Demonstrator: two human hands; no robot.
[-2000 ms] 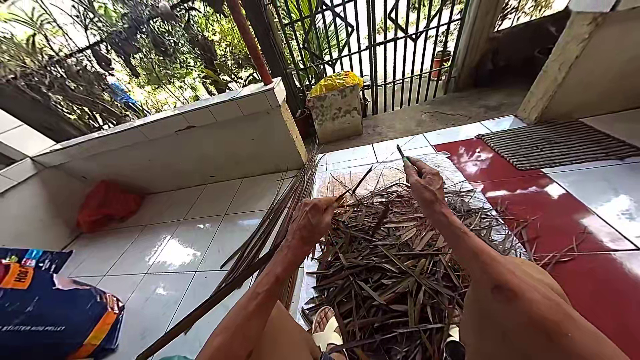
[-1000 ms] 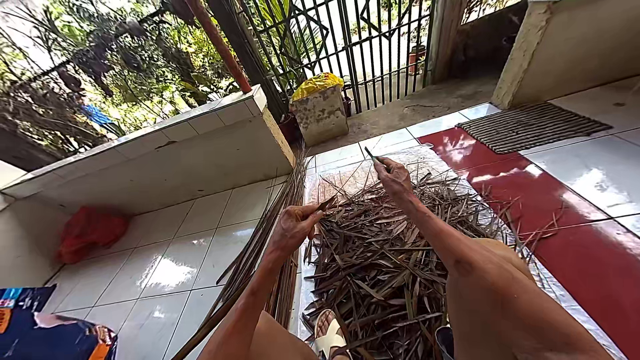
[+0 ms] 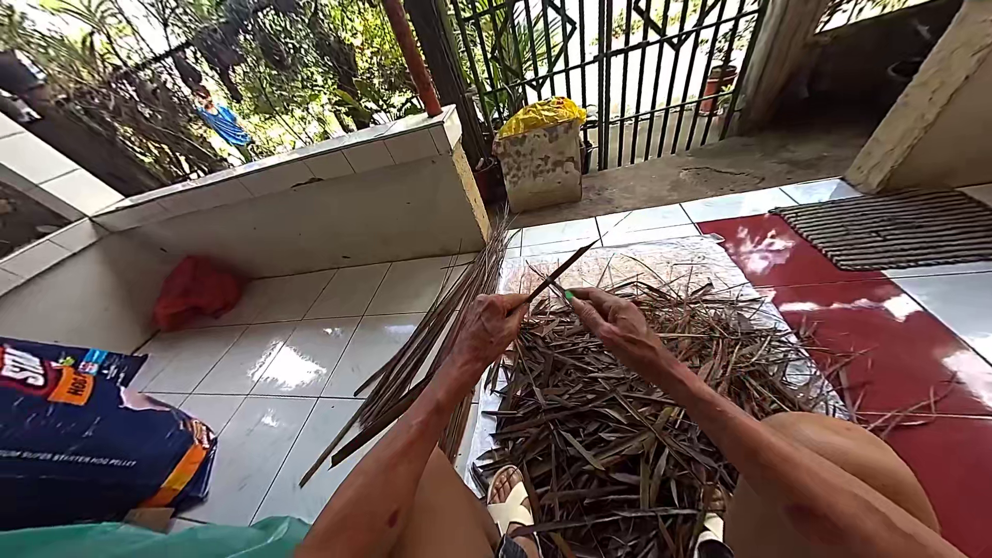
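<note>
My left hand (image 3: 492, 322) grips a dried palm leaf strip (image 3: 564, 267), whose tip points up and to the right. My right hand (image 3: 612, 314) is closed on a small knife with a green part (image 3: 570, 294) showing at the fingertips; its thin dark blade meets or crosses the strip. Below both hands a large heap of dry brown leaf pieces (image 3: 612, 434) lies on a pale plastic sheet (image 3: 488, 411). A bundle of long dry leaf ribs (image 3: 418, 364) lies to the left of the heap, partly behind my left forearm.
At the left are a dark blue feed sack (image 3: 85, 442) and a red plastic bag (image 3: 198, 293). Green plastic (image 3: 178, 539) lies at the bottom edge. Ahead stand a low wall (image 3: 325, 213), a concrete block (image 3: 540, 167) with yellow plastic, and a metal gate (image 3: 620, 70). A ribbed mat (image 3: 899, 229) lies right.
My hands have come closer together, and the knife now meets the leaf strip. The strip in my left hand now points up and to the right above the heap.
</note>
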